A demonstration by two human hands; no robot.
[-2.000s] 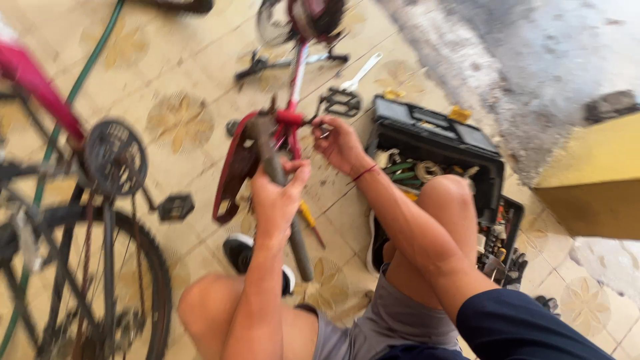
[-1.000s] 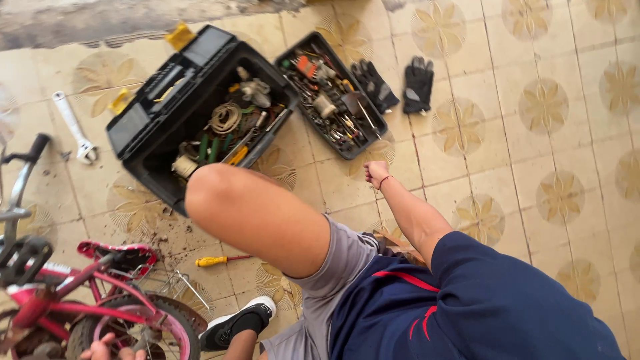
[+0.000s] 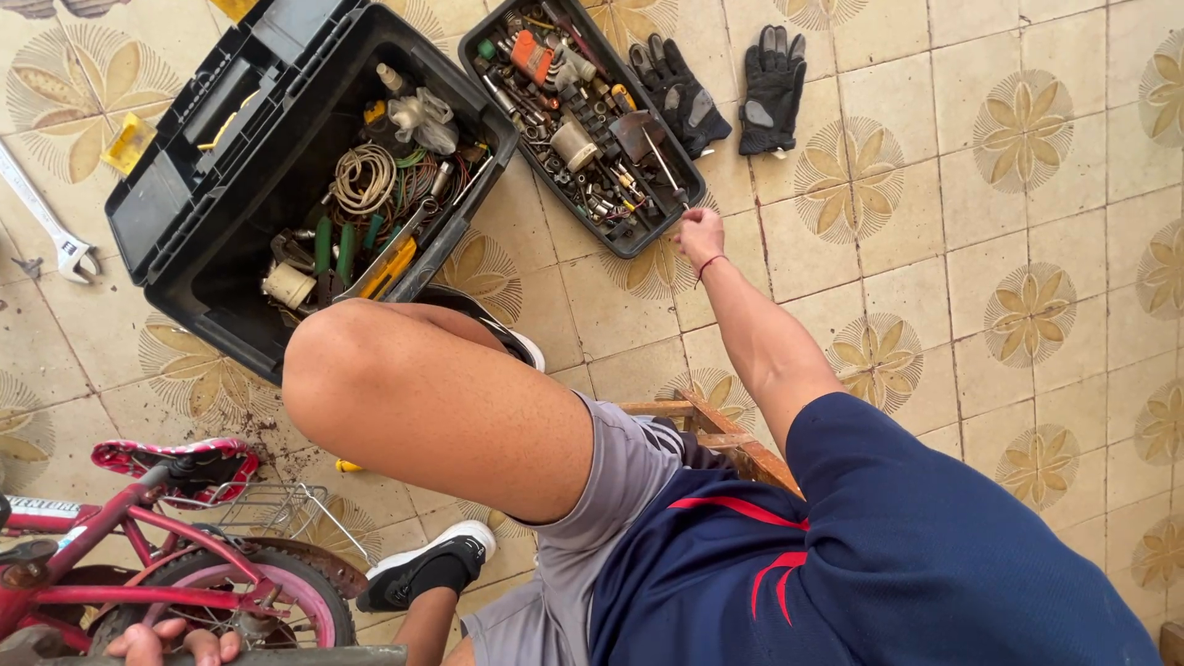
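At the lower left edge, the fingers of my left hand [image 3: 176, 644] curl over a grey metal tube [image 3: 314, 656], beside the rear wheel of a small red bicycle [image 3: 166, 527]; the palm is out of frame. My right hand [image 3: 700, 233] is at the near right corner of a black tool tray [image 3: 622, 248], its fingertips closed around the dark end of a thin metal-shafted tool [image 3: 662, 163] that reaches over the tray. Sockets, bits and other small parts fill the tray. The fingers partly hide the grip.
A black toolbox [image 3: 199, 319] with cables and pliers is open left of the tray. Black work gloves [image 3: 772, 91] lie right of it. An adjustable wrench [image 3: 46, 217] is on the tiles at far left. My bent knee is beside the toolbox; a wooden stool [image 3: 740, 444] is under me.
The view has swung right. Two seconds ago both hands were at the red bicycle, the left on the grey tube; my right hand has since moved away to the tool tray.
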